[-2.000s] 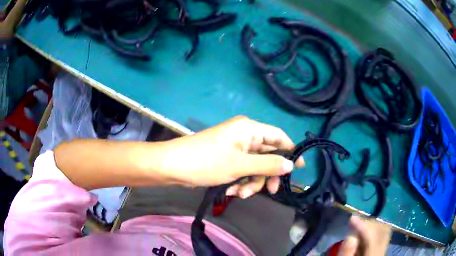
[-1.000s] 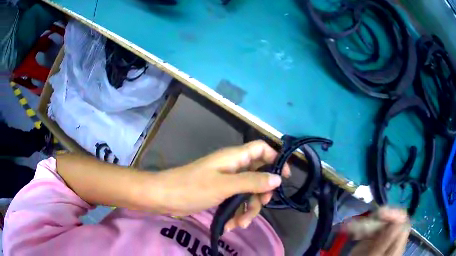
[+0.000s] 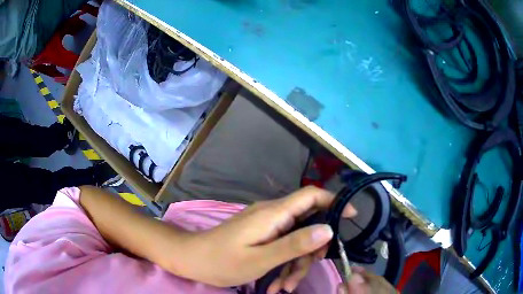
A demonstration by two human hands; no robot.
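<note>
My left hand [image 3: 275, 238] grips a black headband frame [image 3: 395, 252] over the lap, by the joint near one end. A black C-shaped yoke [image 3: 370, 179] stands up from it beside my thumb and overlaps the bench edge in view. My right hand [image 3: 370, 282] is low in the picture, partly cut off by the bottom edge. It holds a narrow, pale metallic tool [image 3: 344, 259], its tip up against the inside of the yoke near my left thumb. The exact contact point is too blurred to tell.
The blue-green bench [image 3: 344, 86] has a pale edge. Black headband frames [image 3: 487, 115] lie on it at the right. A carton [image 3: 74, 95] with a whitish plastic liner [image 3: 132, 109] and black parts stands left of the lap. A red crate [image 3: 63, 49] and a person's dark-clothed legs [image 3: 51, 184] are beyond.
The view has shifted left, so the pile and blue tray have left the picture. My right hand has come in from the right to the held frame, with the narrow tool now showing.
</note>
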